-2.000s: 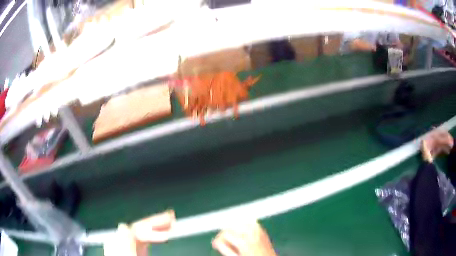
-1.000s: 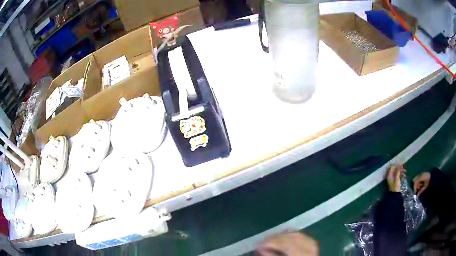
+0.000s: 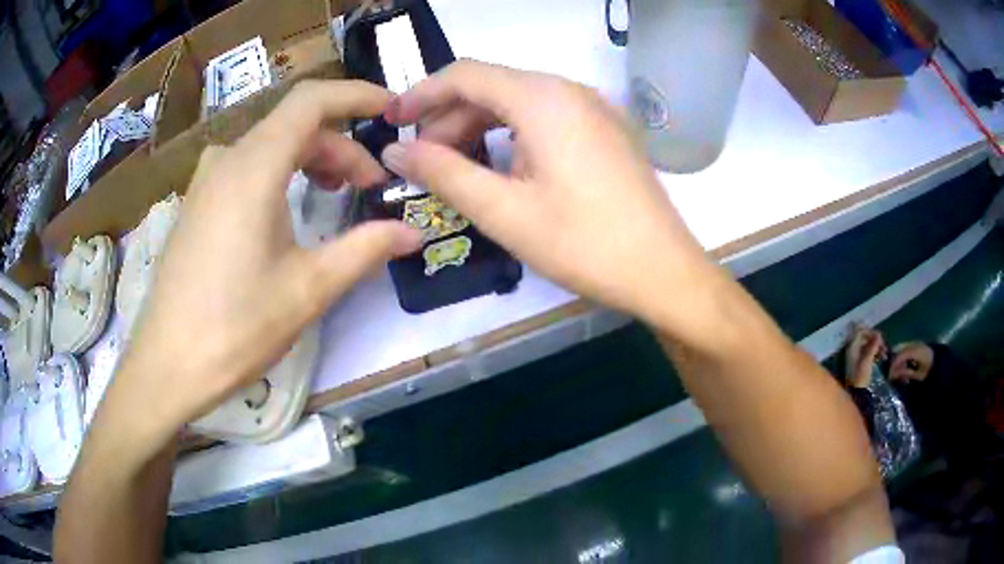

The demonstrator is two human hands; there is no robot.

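A black tape dispenser (image 3: 462, 289) with a white strip along its top and cartoon stickers (image 3: 446, 253) on its near end stands on the white shelf (image 3: 539, 275). My left hand (image 3: 237, 264) is raised in front of and left of it, thumb and fingers apart, with nothing visible in it. My right hand (image 3: 561, 187) reaches over the dispenser from the right, its thumb and index fingertips a little apart near my left fingertips. The hands cover the middle of the dispenser. Whether something small is between my right fingertips cannot be made out.
White plug-like units (image 3: 83, 292) stand left, before cardboard boxes (image 3: 259, 39) holding white papers. A frosted bottle (image 3: 694, 99) and a box of small parts (image 3: 837, 83) are right. A white power strip (image 3: 270, 463) hangs at the shelf edge. Another person's hands (image 3: 881, 358) hold clear plastic lower right.
The view has moved from the green line to the shelf, then closer to the dispenser. Both my hands have risen from the lower edge to the dispenser.
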